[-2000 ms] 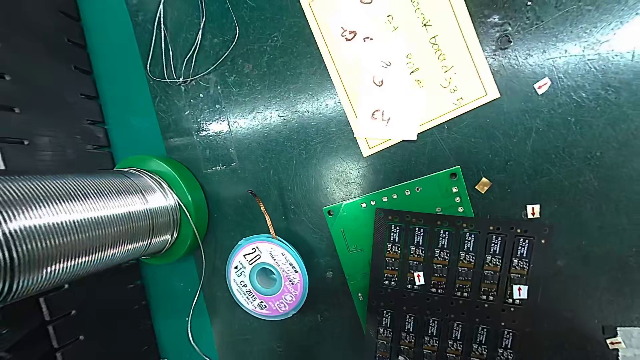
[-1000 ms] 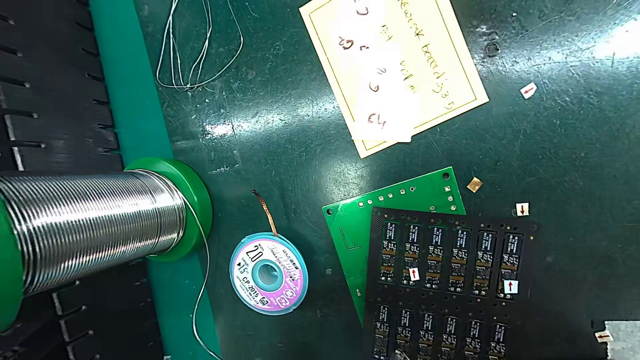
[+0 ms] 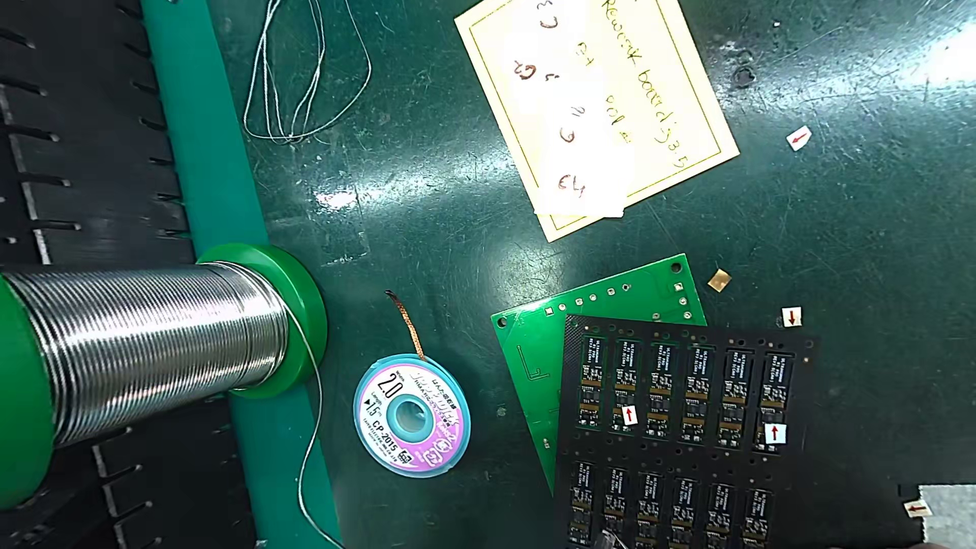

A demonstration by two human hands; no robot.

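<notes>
Neither of my hands shows clearly in the view. A spool of solder wire [image 3: 168, 343] with green flanges lies at the left, its loose end trailing down to the bottom edge. Right of it a small reel of desoldering braid [image 3: 412, 415] lies flat, a short copper tail of braid [image 3: 408, 324] sticking out at its top. A black panel of small circuit boards [image 3: 686, 454] overlaps a green circuit board [image 3: 534, 381] at the lower right. Small white arrow stickers [image 3: 775, 434] sit on the black panel. At its bottom edge is a small shiny thing that I cannot identify.
A yellow sheet [image 3: 663, 91] with handwriting lies at the top. Loops of thin wire [image 3: 267, 91] lie at the upper left. A small gold-coloured square [image 3: 719, 280] and loose arrow stickers [image 3: 798, 138] are on the dark green surface. A black slotted rack [image 3: 84, 152] borders the left side.
The view has shifted slightly. Otherwise the spool, the reel, the boards and the sheet lie as before.
</notes>
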